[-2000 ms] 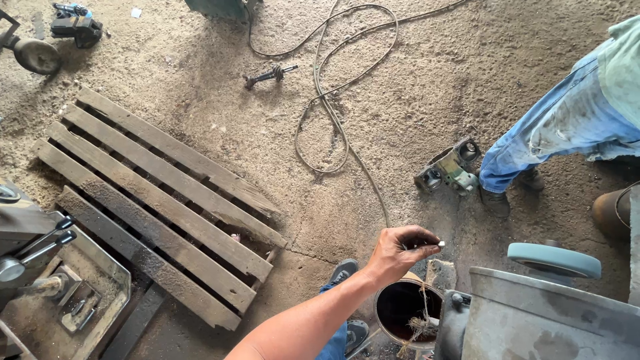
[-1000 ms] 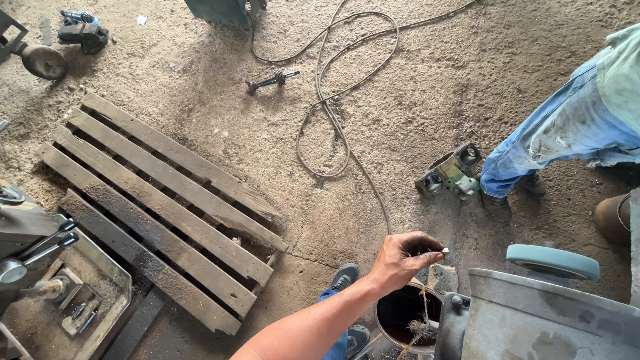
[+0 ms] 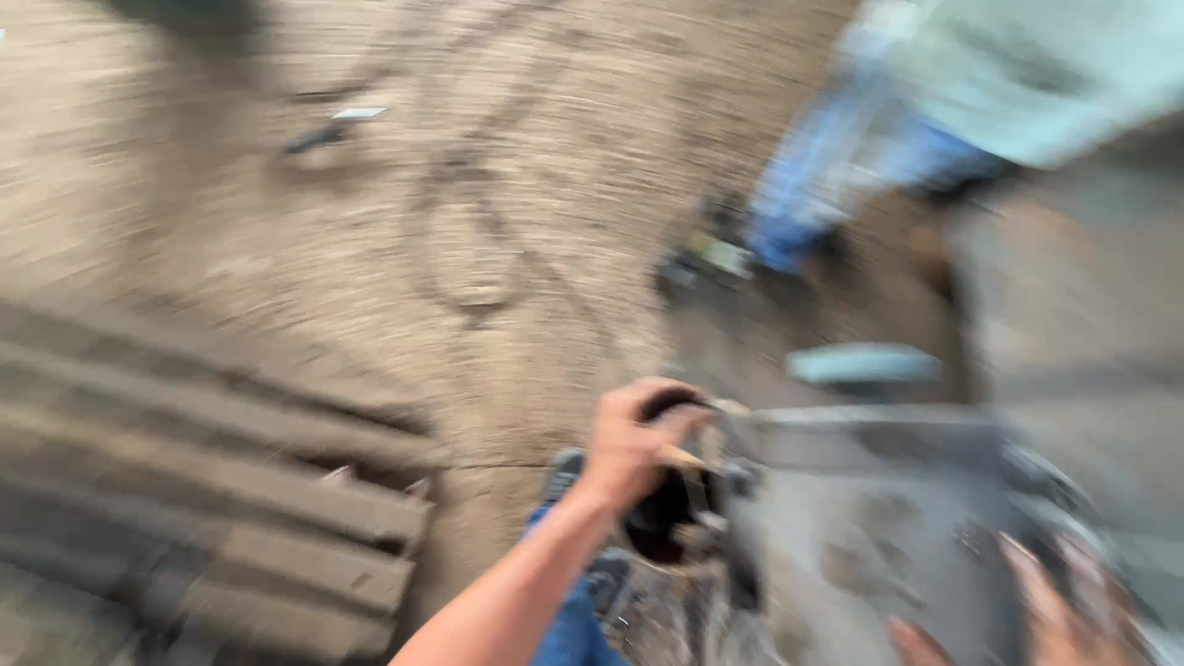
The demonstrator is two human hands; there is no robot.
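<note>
The frame of now is badly blurred. My left hand [image 3: 647, 430] is at the rim of a round container [image 3: 661, 527] with dark contents, its fingers curled; whether it grips anything cannot be made out. Beside the container stands a grey metal machine housing [image 3: 888, 518], with a pale blue wheel [image 3: 865, 363] at its far side. Low at the right, my right hand [image 3: 1036, 601] reaches over the housing with fingers spread, close to or on its surface; contact cannot be told.
A wooden pallet [image 3: 305, 499] lies at the lower left. Across the floor runs a looped cable [image 3: 490, 217], with a dark metal part [image 3: 319, 136] left of it. Another person's leg in blue trousers [image 3: 814, 166] is beyond the housing, near a metal part [image 3: 712, 254].
My right hand has come into view at the lower right. My left hand has moved down against the container's rim; the small pale thing at its fingertips no longer shows clearly. The view has swung right.
</note>
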